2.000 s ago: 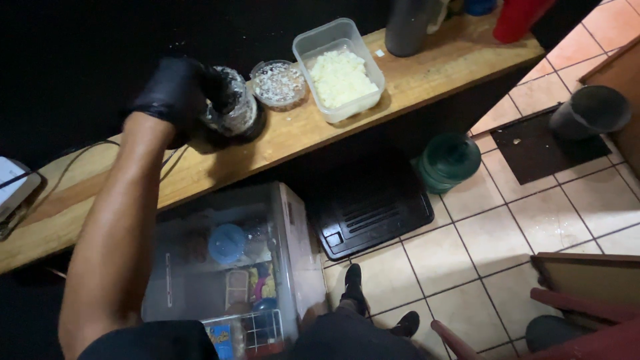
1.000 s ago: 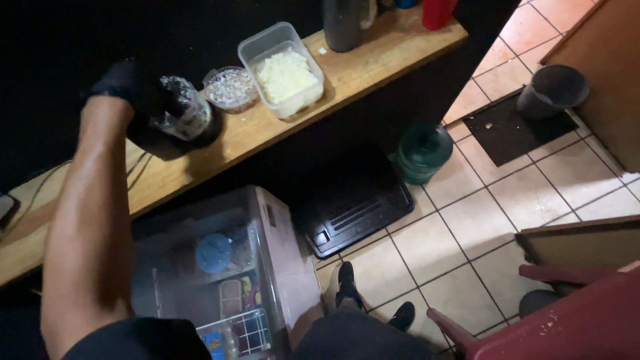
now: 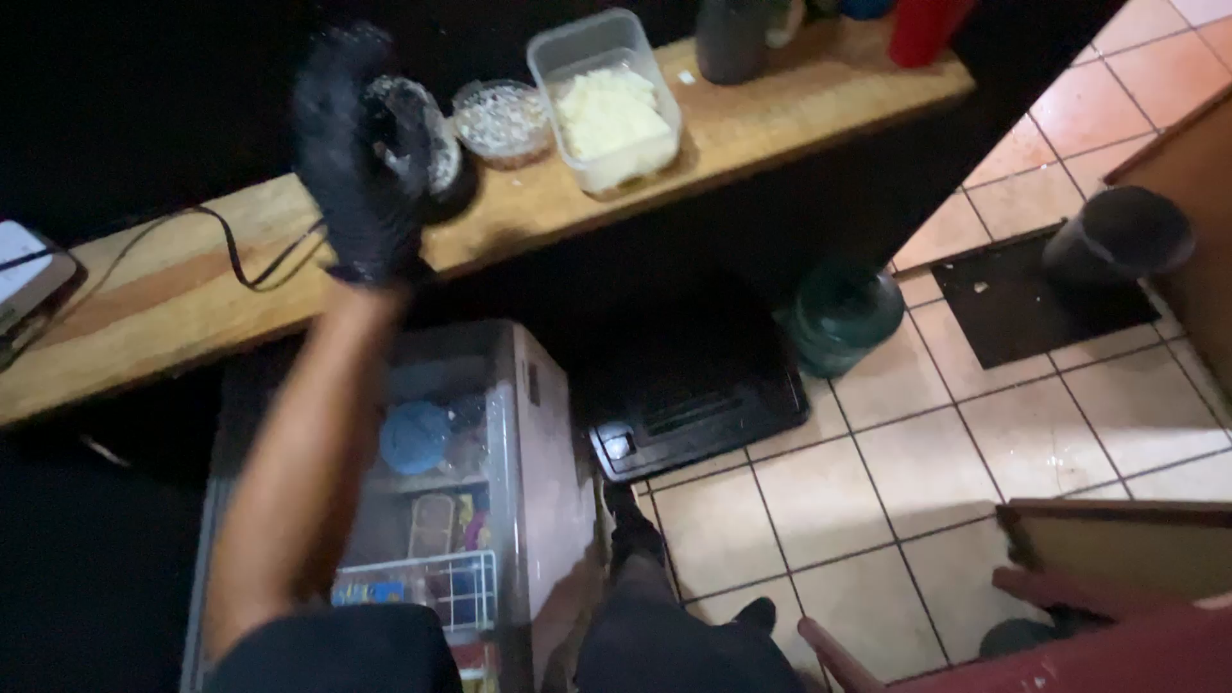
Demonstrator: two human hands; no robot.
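Observation:
My left hand (image 3: 361, 154), in a black glove and blurred, is raised over the wooden shelf. It overlaps the left side of a dark round container (image 3: 438, 144) smeared with white bits; whether it grips the container is unclear. Just right of that stands a small clear tub (image 3: 502, 120) of white and brownish bits. Beside the tub is a clear rectangular plastic container (image 3: 630, 178) holding pale shredded or crumbled food (image 3: 613, 111). My right hand is out of view.
Left on the wooden shelf (image 3: 173, 274) are a black cable (image 3: 236, 245) and a white device (image 3: 29, 274). A dark cup (image 3: 731, 43) and red cup (image 3: 924, 29) stand right. Below are a glass-topped freezer (image 3: 549, 423), black bin (image 3: 693, 414) and green water jug (image 3: 842, 318).
My left hand has shifted right relative to the small tub and now covers more of the dark container. The rectangular container still stands beside the tub.

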